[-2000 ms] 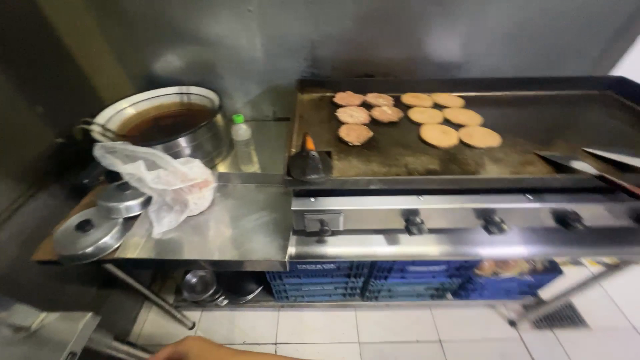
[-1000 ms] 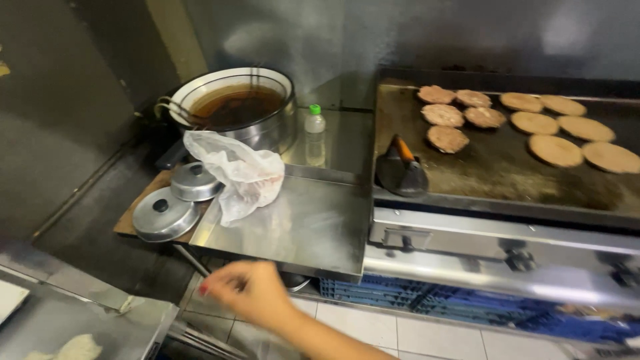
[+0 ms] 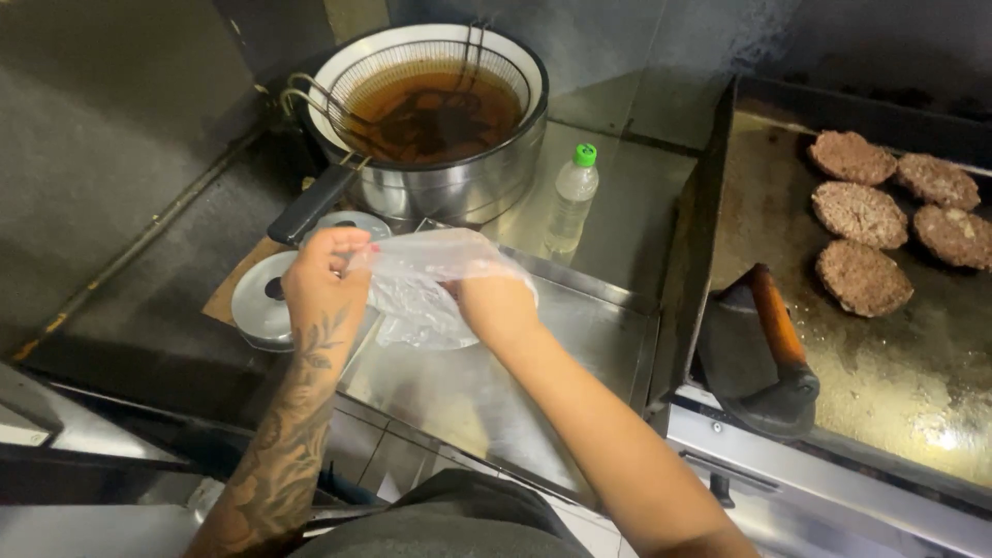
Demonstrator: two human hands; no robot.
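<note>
A thin translucent plastic bag [image 3: 422, 291] hangs between my hands above the steel tray [image 3: 558, 387]. My left hand [image 3: 329, 267] pinches the bag's left edge with its fingers. Inside the bag's opening is my right hand [image 3: 492, 294], its fingers hidden by the plastic and blurred through it, so their pose cannot be told. Just behind my hands stands a large steel pot [image 3: 457, 186] of dark oil with a wire strainer [image 3: 364, 58] in it. Two metal lids [image 3: 260, 298] lie beside and behind my left hand.
A clear bottle with a green cap [image 3: 573, 194] stands right of the pot. A black handle [image 3: 318, 203] juts from the pot toward my left hand. At the right, a griddle [image 3: 775, 194] carries several meat patties [image 3: 864, 277] and a press with a wooden handle [image 3: 775, 318].
The bag, earlier lying on the steel surface beside the lids, is now raised between both hands. My right hand has entered it. The view has moved closer to the pot and tray.
</note>
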